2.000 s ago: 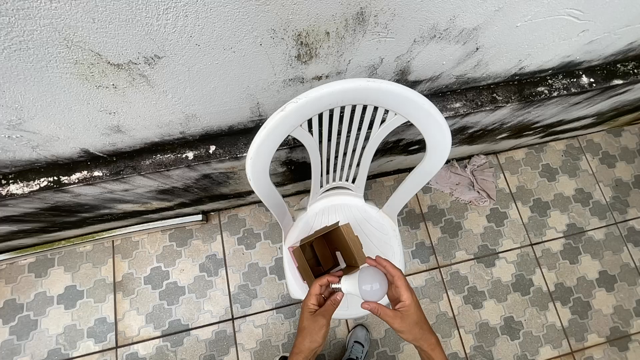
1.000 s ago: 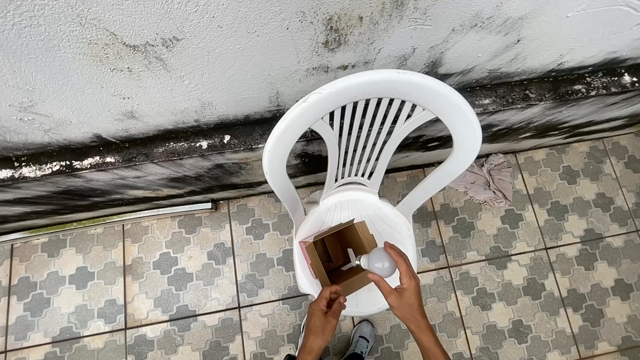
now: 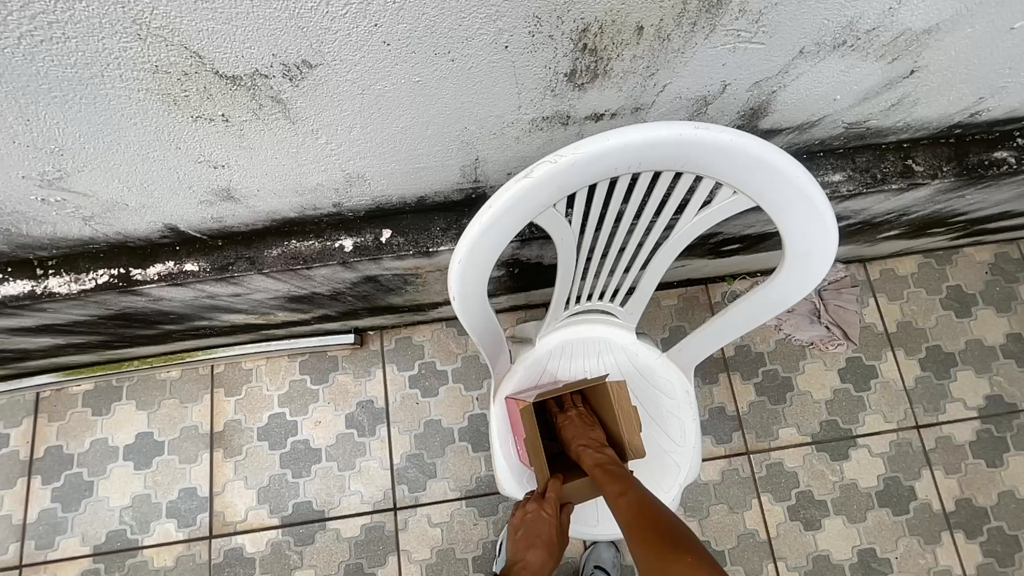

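Observation:
An open cardboard box [image 3: 616,416] with a pink outer side stands on the seat of a white plastic chair [image 3: 668,448]. My right hand [image 3: 578,428] reaches down inside it, fingers spread; whether it holds anything there cannot be made out. The near edge of the box is held by my left hand [image 3: 538,524], its fingertips on the cardboard. No light bulb shows now, and the bottom of the box is mostly hidden by my right hand and shadow.
Behind the chair runs a white wall [image 3: 280,120] with a dark, stained ledge. A crumpled cloth [image 3: 828,312] lies on the tiled floor right of the chair. A metal strip [image 3: 240,350] lies along the wall's foot at the left. My shoe [image 3: 600,558] shows below the seat.
My right hand, which held a white light bulb at the box opening, has gone down inside the box, and the bulb is out of sight. My left hand has come onto the near edge.

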